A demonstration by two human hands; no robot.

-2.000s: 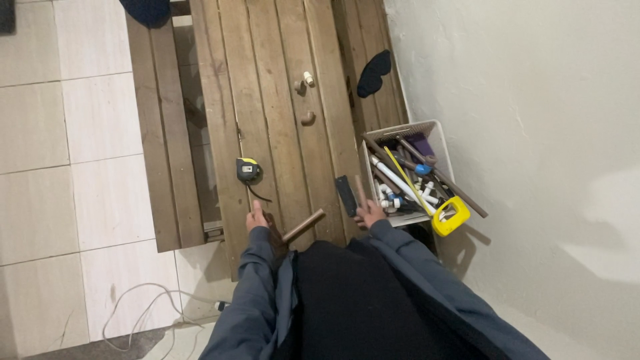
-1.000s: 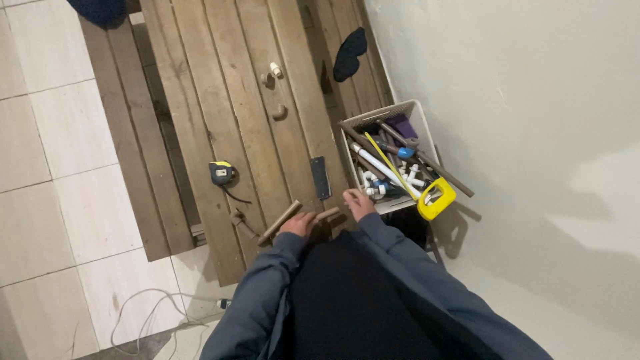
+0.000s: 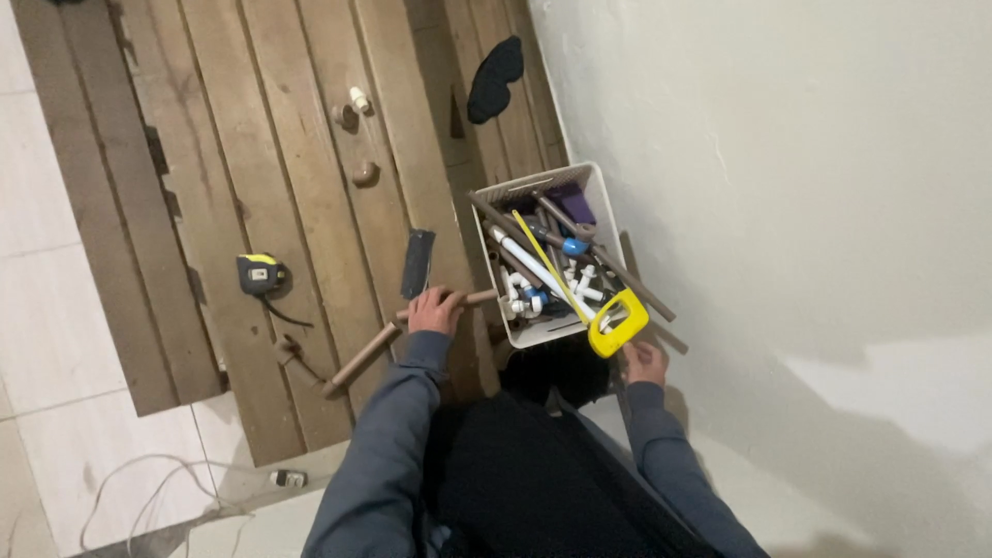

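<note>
My left hand (image 3: 435, 311) is closed on a brown plastic pipe (image 3: 479, 297) at the edge of the wooden table (image 3: 287, 155). A second brown pipe (image 3: 361, 359) lies to its left, near a brown elbow-ended pipe piece (image 3: 298, 362). Just beyond the left hand rests a dark flat block (image 3: 418, 263). My right hand (image 3: 645, 363) is beside the yellow handle of a hacksaw (image 3: 620, 324); whether it touches the handle I cannot tell. That saw lies across a white plastic basket (image 3: 542, 339) filled with pipes and fittings. A tape measure (image 3: 260, 273) sits on the table.
Farther up the table are a brown elbow fitting (image 3: 365, 173), a round brown fitting (image 3: 345, 117) and a white fitting (image 3: 359, 99). A black eye mask (image 3: 496, 80) lies on the bench by the wall (image 3: 775, 170). A cable with a socket (image 3: 288, 478) is at lower left.
My right hand has moved right, from the table's edge to the saw handle. My left hand has moved right and now holds a pipe near the dark block. The view has shifted toward the basket.
</note>
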